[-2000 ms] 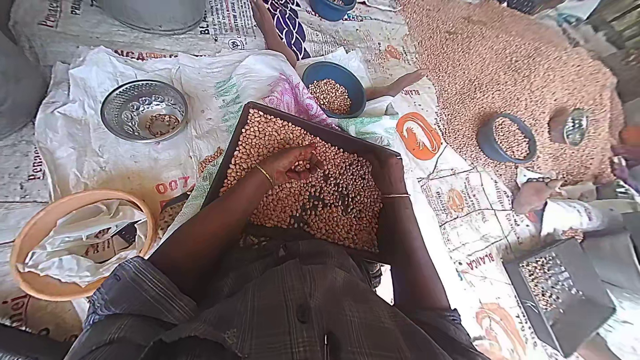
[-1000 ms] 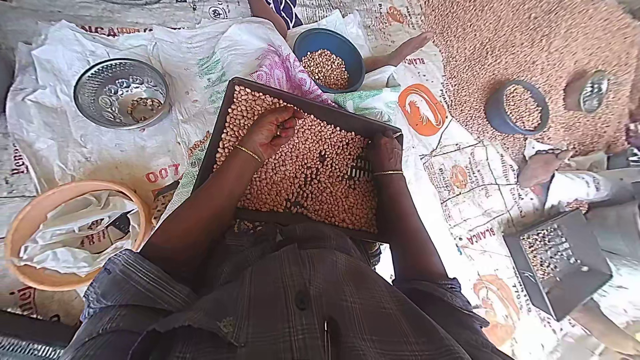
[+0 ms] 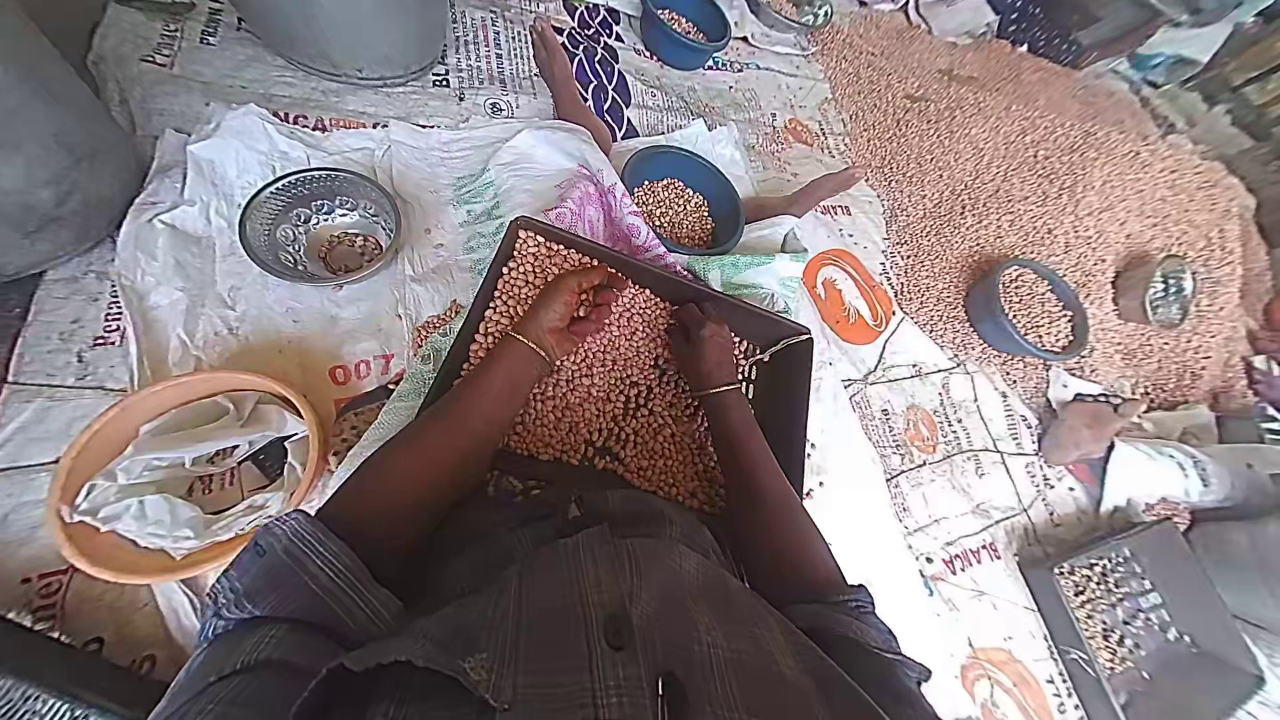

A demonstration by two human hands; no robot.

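Observation:
A dark tray point(image 3: 793, 400) rests on my lap, slanted, holding a thick layer of pinkish-brown nuts or beans point(image 3: 600, 400). My left hand point(image 3: 572, 312) is over the upper left part of the layer, its fingers curled; whether something is between them cannot be told. On the right part of the layer lies my right hand point(image 3: 703, 345), fingers pointing down into the pieces, tips hidden. Beside it a pale cord hangs over the tray's right rim. Touching or close to the far rim stands a blue bowl point(image 3: 727, 200) partly filled with the same pieces.
A perforated metal bowl point(image 3: 260, 225) and an orange basin point(image 3: 75, 480) lined with white sacking stand left. Printed sacks point(image 3: 900, 450) cover the ground. A large heap point(image 3: 1000, 150) of pieces spreads at the right, with a blue-grey bowl point(image 3: 985, 305). Other people's feet and another dark tray point(image 3: 1215, 620) are nearby.
My right hand has moved from the tray's right edge inward over the pieces. The pieces have shifted away from the tray's right side, baring part of its floor.

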